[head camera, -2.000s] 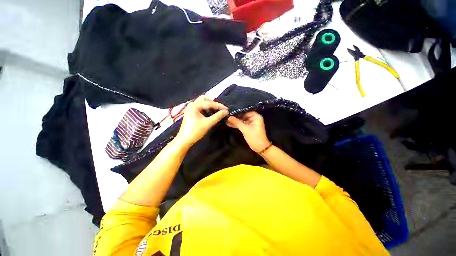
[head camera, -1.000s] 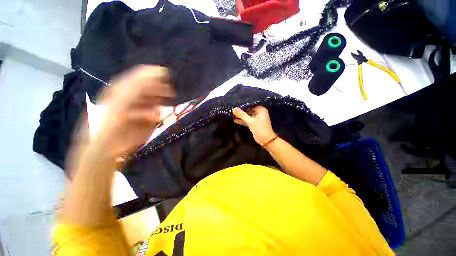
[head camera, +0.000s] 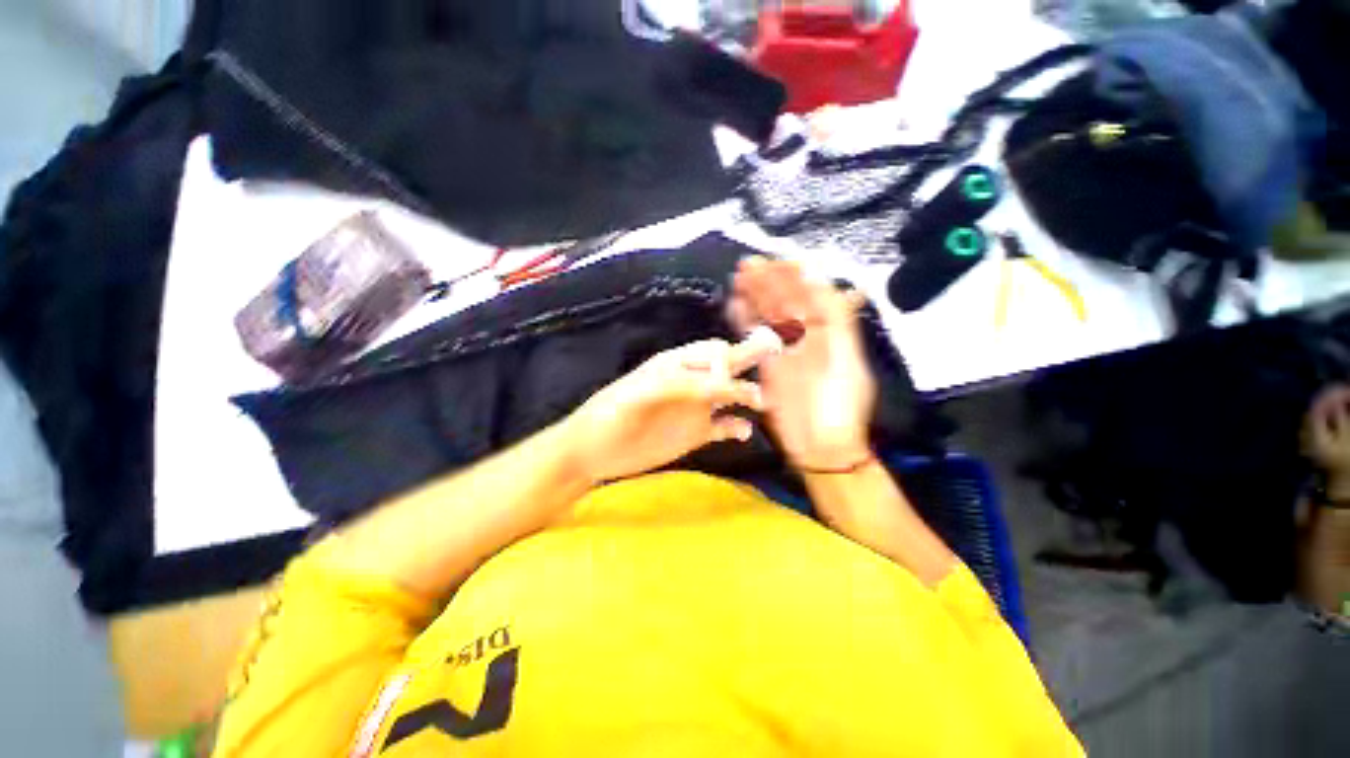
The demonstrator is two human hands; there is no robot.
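A black garment point(head camera: 444, 422) lies over the table edge and my lap, with a black-and-white speckled trim point(head camera: 518, 329) along its edge. My left hand point(head camera: 674, 407) is above the garment, its fingertips close to or touching my right palm; whether it pinches something small is not clear. My right hand point(head camera: 814, 363) is blurred, raised and spread, with no thing seen in it. Neither hand grips the trim. A small dark red spot shows between the hands; I cannot tell what it is. No needle or thread is visible.
A striped bundle point(head camera: 333, 296) and red-handled tools point(head camera: 541, 264) lie left. Beyond are a second black garment point(head camera: 489, 119), red holder point(head camera: 837, 56), black cones point(head camera: 933, 245), yellow-handled pliers point(head camera: 1041, 274) and a black bag point(head camera: 1103, 178). A blue crate point(head camera: 985, 526) and another person's hand point(head camera: 1328, 430) are right.
My left hand swung out left, then came back beside my right hand. My right hand has let go of the trimmed edge and opened. The view has shifted; the denim and another person's hand now show.
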